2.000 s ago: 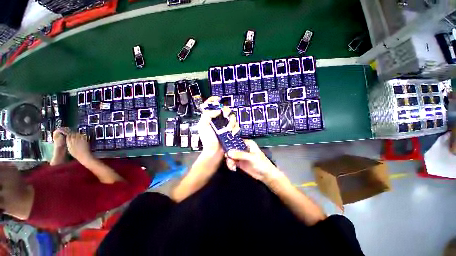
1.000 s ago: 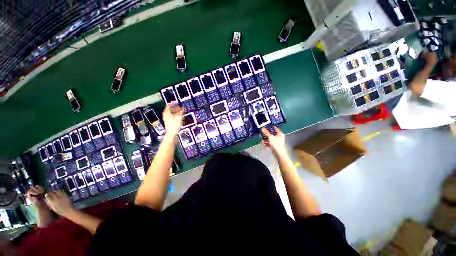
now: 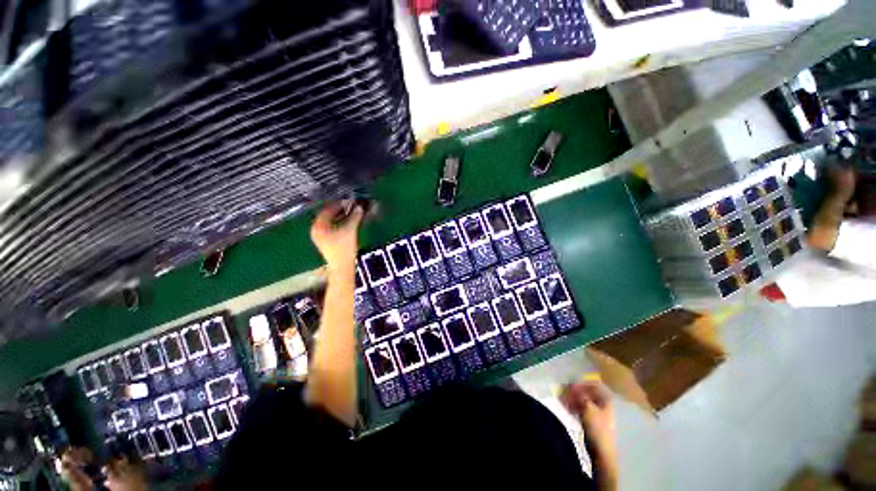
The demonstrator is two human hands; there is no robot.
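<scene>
My left hand (image 3: 336, 232) reaches over the green belt with its fingers around a small, blurred mobile phone (image 3: 353, 205). My right hand (image 3: 586, 395) is low at the right, off the bench edge beside the cardboard box. Its fingers look curled, but blur hides whether it holds anything. In front of me, dark front housings with pale-rimmed screen windows (image 3: 458, 332) lie in tight rows on the bench. Several looser handsets (image 3: 288, 331) lie left of my forearm, partly hidden by my arm and body.
Black ribbed racks (image 3: 231, 144) fill the upper left. A shelf (image 3: 519, 96) with housings crosses the top. Handsets lie spaced on the belt (image 3: 495, 177). A parts tray (image 3: 735, 240) stands right, an open cardboard box (image 3: 663, 360) below it. Other people's hands show at lower left and far right.
My left hand has moved from the housing rows up onto the belt. My right hand has left the rows and dropped past the bench edge. The view has shifted, bringing the racks and shelf in.
</scene>
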